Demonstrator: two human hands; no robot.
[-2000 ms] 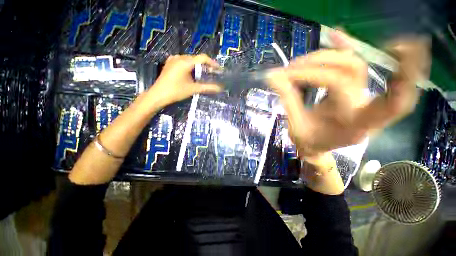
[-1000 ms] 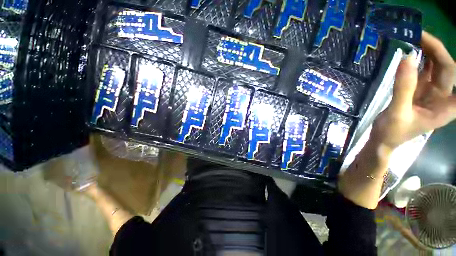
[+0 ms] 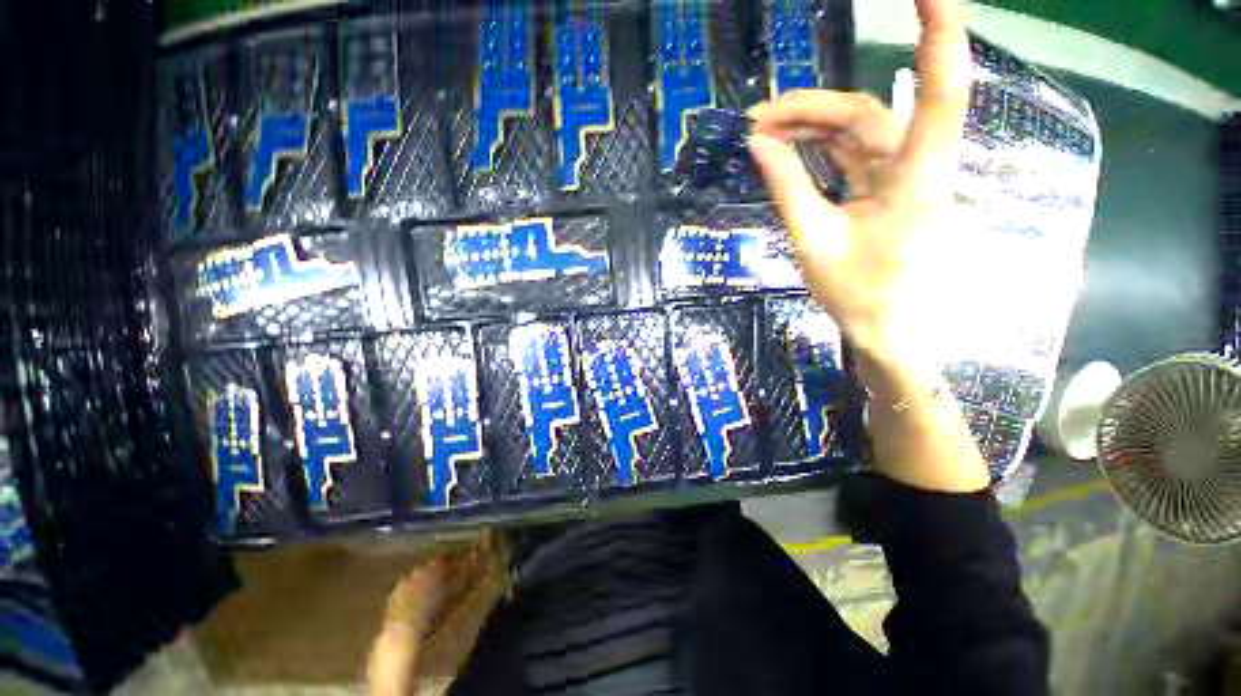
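Observation:
A black tray (image 3: 385,279) lies in front of me, with blue parts (image 3: 547,394) in its pockets. My right hand (image 3: 871,204) is over the tray's right side. Its thumb and index finger pinch a small dark adhesive piece (image 3: 717,150), held over the upper row of pockets. My left hand (image 3: 415,598) is low, below the tray's front edge, blurred and partly cut off; whether it holds anything cannot be told. A glossy stack of adhesive sheets (image 3: 1023,204) lies right of the tray, partly behind my right hand.
Stacked black trays (image 3: 82,313) stand at the far left. A round fan (image 3: 1177,449) is at the right. The green bench top (image 3: 1157,204) shows beyond the sheets. A brown carton (image 3: 306,612) is on the floor side, below the tray. A yellow floor line shows at lower right.
The adhesive sheet that lay over the tray is off it. My right hand has moved left from the sheets and now holds a dark piece over the tray. My left hand has dropped below the tray.

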